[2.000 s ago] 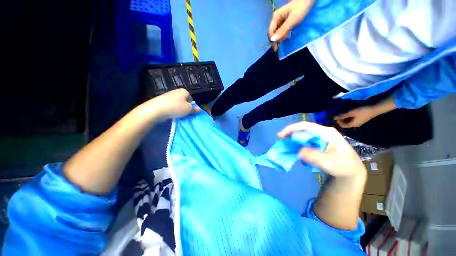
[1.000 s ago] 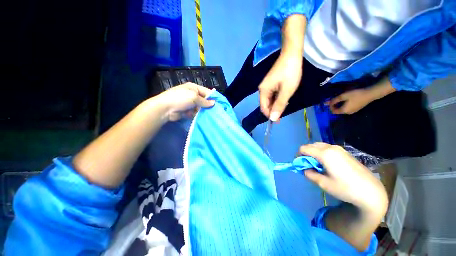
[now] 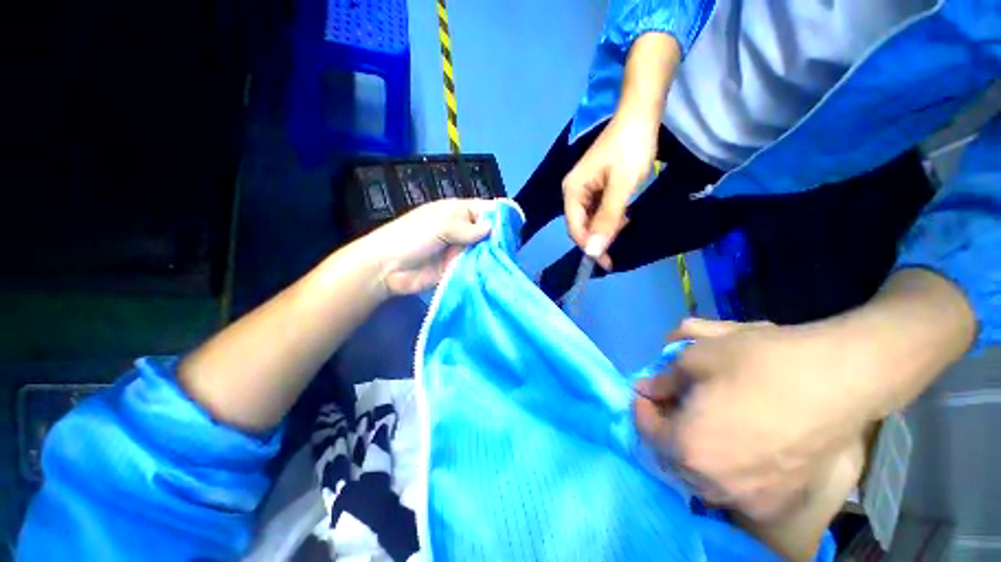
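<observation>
The blue pinstriped smock [image 3: 516, 384] with a white zip edge is stretched over my lap. My left hand [image 3: 439, 244] pinches its upper corner by the zip. My right hand [image 3: 840, 483] is at the lower right, mostly hidden behind the other person's hand [image 3: 757, 406], which is blurred and at the smock's right edge. A bit of blue cloth [image 3: 667, 357] shows by these fingers; whether my right hand grips it is hidden. The person's other hand [image 3: 609, 192] holds a small, thin, dark or metallic tool [image 3: 577, 283] pointing down just above the smock's edge.
The person in a blue smock [image 3: 856, 121] stands close at the upper right. A black tray stack with phones [image 3: 423, 184] is behind my left hand. A blue stool [image 3: 368, 82] stands at the top left. Yellow-black tape [image 3: 448, 77] crosses the blue floor.
The other person's second hand has come down from the right over my right hand at the cloth. Their tool hand has come in from the top. My left hand has moved slightly right with the smock corner.
</observation>
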